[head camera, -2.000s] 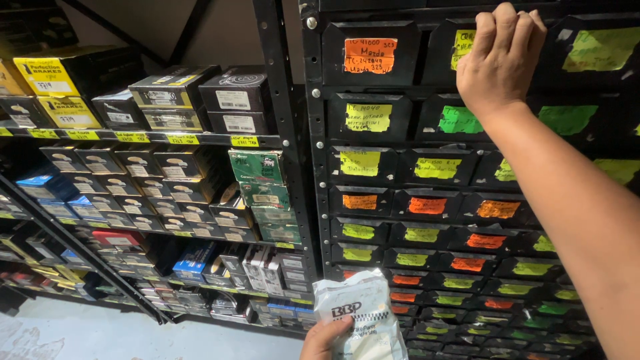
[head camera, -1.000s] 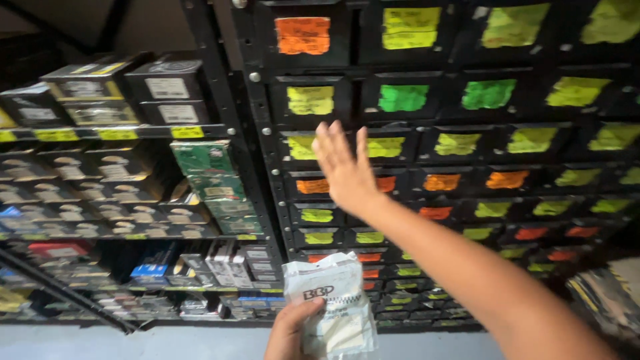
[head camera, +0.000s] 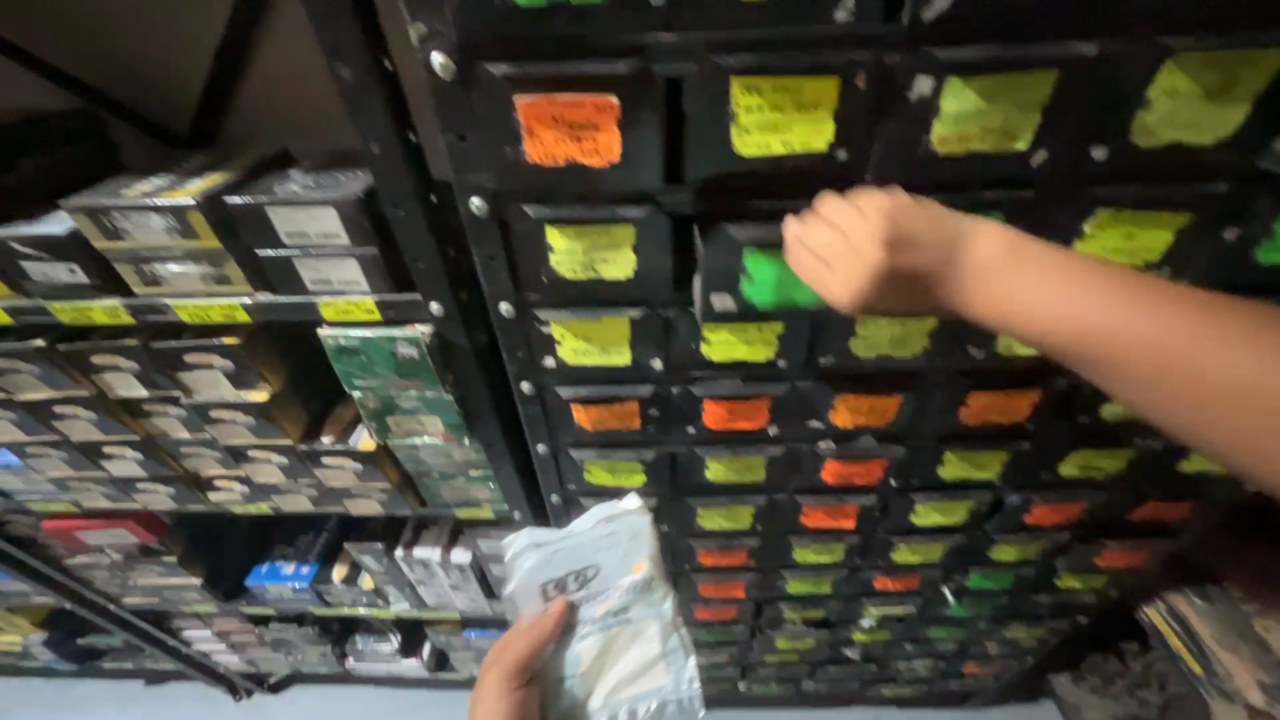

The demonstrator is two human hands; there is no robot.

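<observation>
My left hand holds a white and clear plastic packet with dark print, thumb on its front, at the bottom centre. My right hand has its fingers curled over the front of a black parts drawer with a green label, in the second column. That drawer stands out a little from those around it. The hand covers part of the label, and the fingertips' hold on the edge is blurred. Above it is a drawer with a yellow label; to its left is another with a yellow label.
Rows of black drawers with yellow, orange and green labels fill the rack. A black perforated metal post divides it from shelves of boxed parts on the left. Green boxes stand beside the post. Stacked items lie at the lower right.
My right hand has gone from open in front of the labels one second ago to curled at the green-labelled drawer, which now juts out. My left hand still holds the packet.
</observation>
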